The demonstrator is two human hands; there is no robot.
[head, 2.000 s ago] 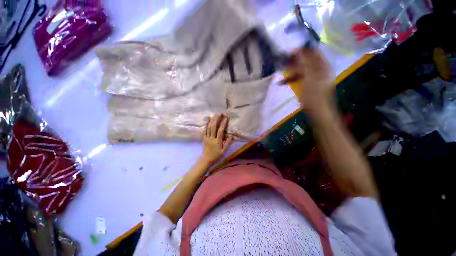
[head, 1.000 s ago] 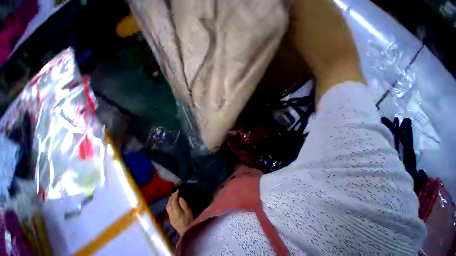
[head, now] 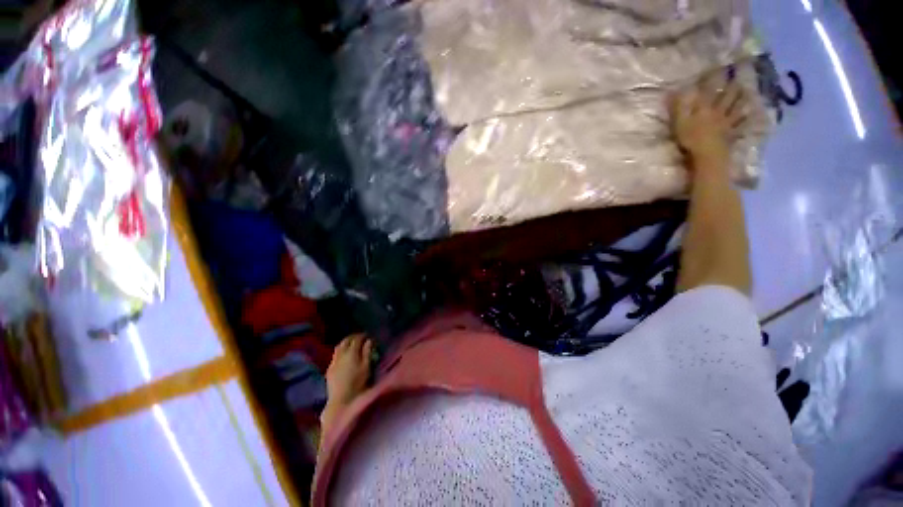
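A beige garment [head: 574,149] in a shiny clear polybag lies flat at the top centre. The empty grey-looking part of the bag [head: 391,129] extends to its left. A dark hook [head: 790,87] shows at the garment's right end. My right hand [head: 708,121] lies flat on the garment's right part, fingers spread, not gripping it. My left hand [head: 350,366] is low, beside my pink apron, small and partly seen; whether it holds anything cannot be told.
At left is a white table with orange tape [head: 149,394], bearing a clear bag with red print [head: 104,168]. Blue cloth [head: 246,259] and red cloth [head: 277,309] lie beside it, low down. Dark red and black-and-white items lie below the garment. Crumpled clear plastic [head: 853,287] lies at right.
My view has turned away from the first table. The bagged beige garment, hanging in front of me one second ago, now lies flat with my right hand on top. My left hand has left the garment.
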